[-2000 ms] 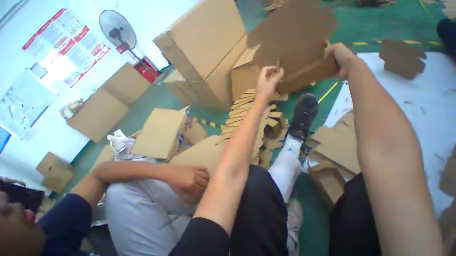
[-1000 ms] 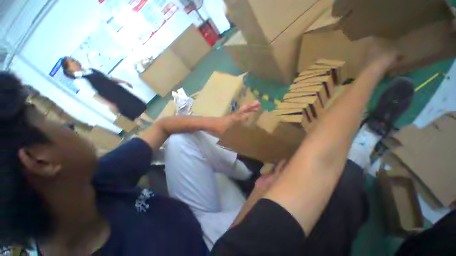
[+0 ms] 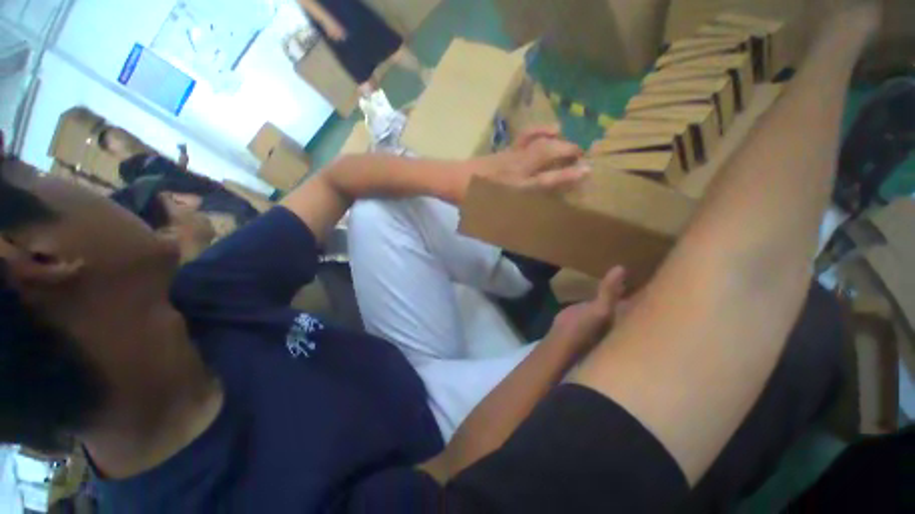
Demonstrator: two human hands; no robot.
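My left forearm crosses the right half of the view. My left hand (image 3: pixel 848 28) is blurred at the top right edge, against brown cardboard (image 3: pixel 896 45); whether it grips this is unclear. My right hand is not in view. The seated neighbour holds a brown cardboard box (image 3: pixel 577 226) between both hands, left of my forearm. A stack of nested boxes (image 3: pixel 657 131) stands behind it in a zigzag row, partly hidden by my arm.
The neighbour (image 3: pixel 301 402) in a dark shirt sits close at my left. A taped carton (image 3: pixel 462 100) stands beyond their knees. A large shipping carton (image 3: pixel 592 35) is at the top. Cardboard (image 3: pixel 893 246) and a dark shoe (image 3: pixel 878 151) are at the right.
The view has swung left, bringing the neighbour into view. My left hand has shifted to the top right edge; my right hand has left the view. The neighbour's hands now hold a box.
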